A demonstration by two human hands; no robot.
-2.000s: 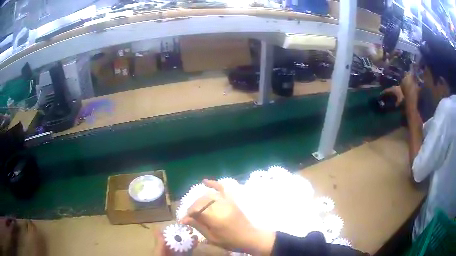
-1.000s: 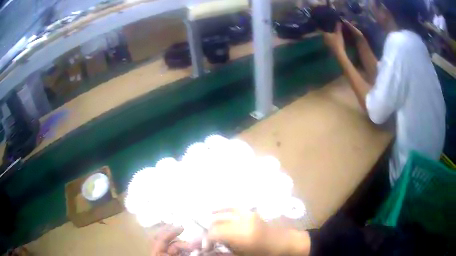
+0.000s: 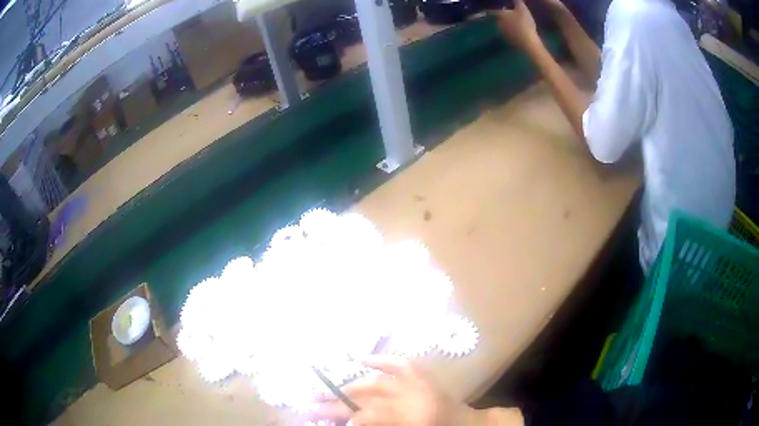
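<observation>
A large pile of white toothed gears (image 3: 316, 291) glares into one white mass on the tan bench; a gear at its right edge (image 3: 457, 335) shows its teeth. My right hand (image 3: 404, 398) is at the bottom, over the near side of the pile, with a thin dark stick (image 3: 335, 388) held between the fingers like a pen. Its tip points up and left into the glare. My left hand cannot be made out; glare and the bottom edge hide that area. A white bowl (image 3: 131, 320) with pale yellowish contents stands in an open brown carton (image 3: 133, 366) left of the pile.
A green conveyor (image 3: 208, 200) runs behind the tan bench (image 3: 499, 191). A white post (image 3: 385, 91) stands at the bench's back edge. Black units (image 3: 316, 54) lie beyond. A person in a white shirt (image 3: 666, 108) is at the upper right, behind a green crate (image 3: 699, 283).
The view has swung right and down, so the pile and carton sit further left and more of the green crate shows. The gear and the left hand holding it earlier are no longer discernible.
</observation>
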